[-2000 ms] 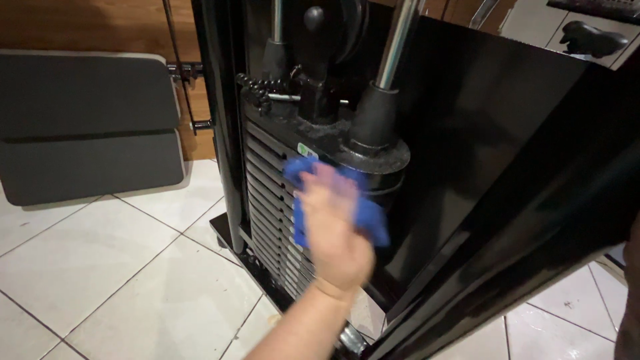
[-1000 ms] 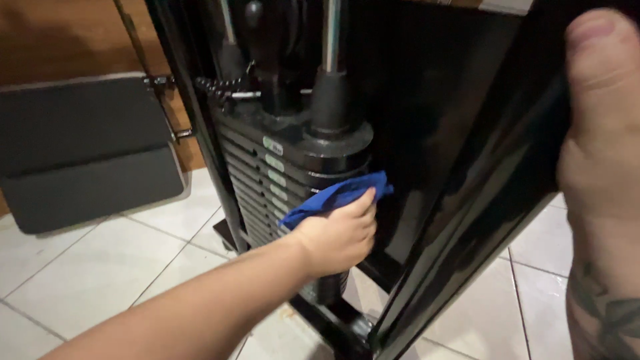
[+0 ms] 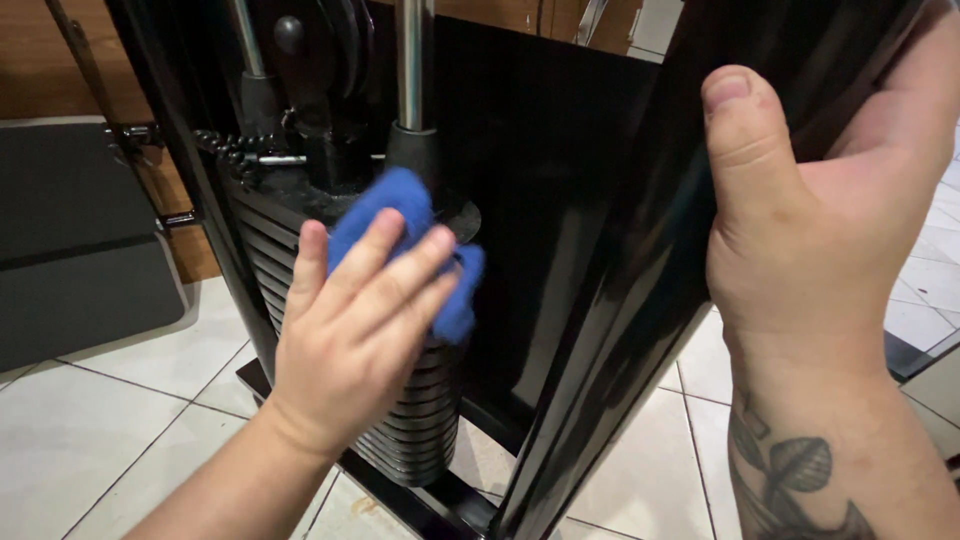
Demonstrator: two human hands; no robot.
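My left hand (image 3: pixel 360 330) presses a blue cloth (image 3: pixel 394 217) with spread fingers against the upper front of a black weight stack (image 3: pixel 420 412). The cloth is bunched beneath the fingers and sticks out to their right. Steel guide rods (image 3: pixel 415 67) with black rubber collars rise from the stack, and a selector pin (image 3: pixel 281 160) on a coiled cord lies across its top. My right hand (image 3: pixel 817 202) grips the black upright (image 3: pixel 637 247) of the machine frame, thumb on the near side; its other fingers are hidden behind.
A dark padded board (image 3: pixel 82 225) stands at the left by a wooden panel (image 3: pixel 191 240). The frame's base (image 3: pixel 450 499) rests on white floor tiles (image 3: pixel 150 427). A black panel (image 3: pixel 525 150) closes the area behind the stack.
My right hand, absent from the oldest frame, is on the upright. My left hand has moved with the cloth from the stack's side, one second ago, up to its upper front.
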